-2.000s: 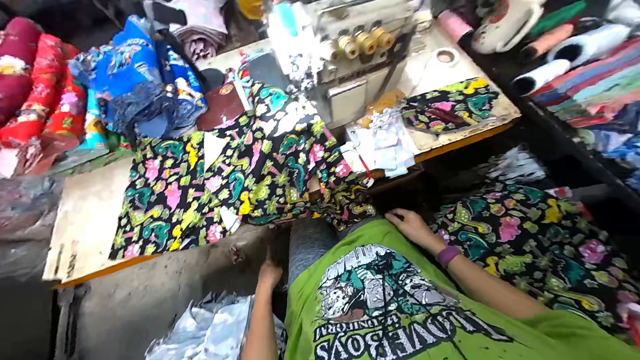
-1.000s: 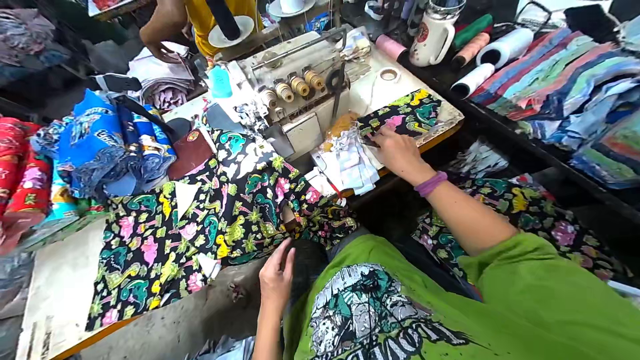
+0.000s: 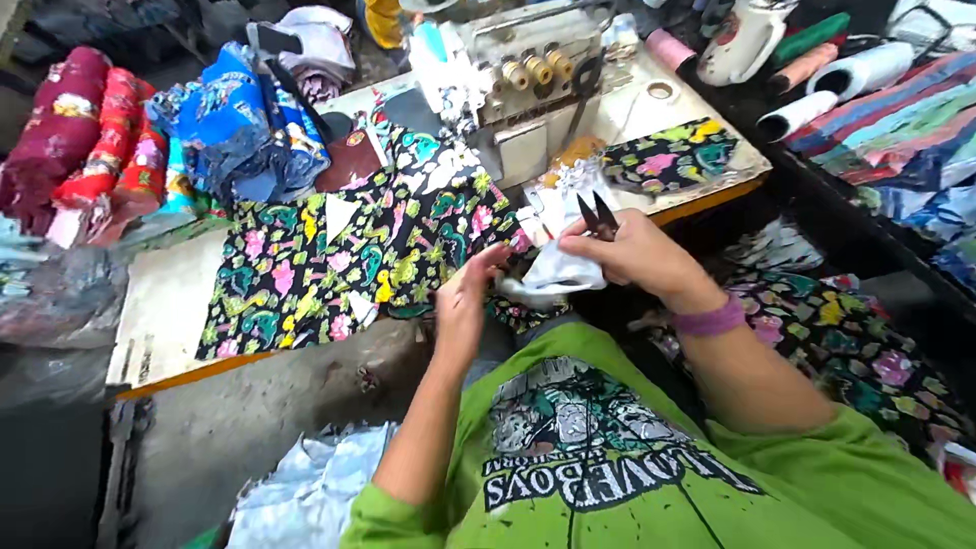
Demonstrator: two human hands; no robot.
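My right hand (image 3: 640, 255) holds small dark thread snips (image 3: 598, 216), blades pointing up, and pinches a piece of white fabric (image 3: 560, 268) hanging in front of the machine. My left hand (image 3: 467, 305) is raised to the left of the white fabric, fingers apart, with nothing seen in it. Black fabric with a colourful dinosaur print (image 3: 366, 244) lies across the table on the left. A smaller piece of the same print (image 3: 671, 158) lies on the right. Behind my hands stands an overlock sewing machine (image 3: 526, 107) with several thread-tension dials.
Rolled red fabric (image 3: 107, 152) and blue fabric (image 3: 221, 114) lie at the left. Thread cones (image 3: 797, 114) and a mug (image 3: 743, 42) stand at the upper right. Printed fabric (image 3: 854, 343) hangs low at the right. White cloth (image 3: 313, 488) lies below the table edge (image 3: 191, 375).
My right hand has moved from the small printed piece back towards me, now with snips and white fabric in it. My left hand has lifted beside it.
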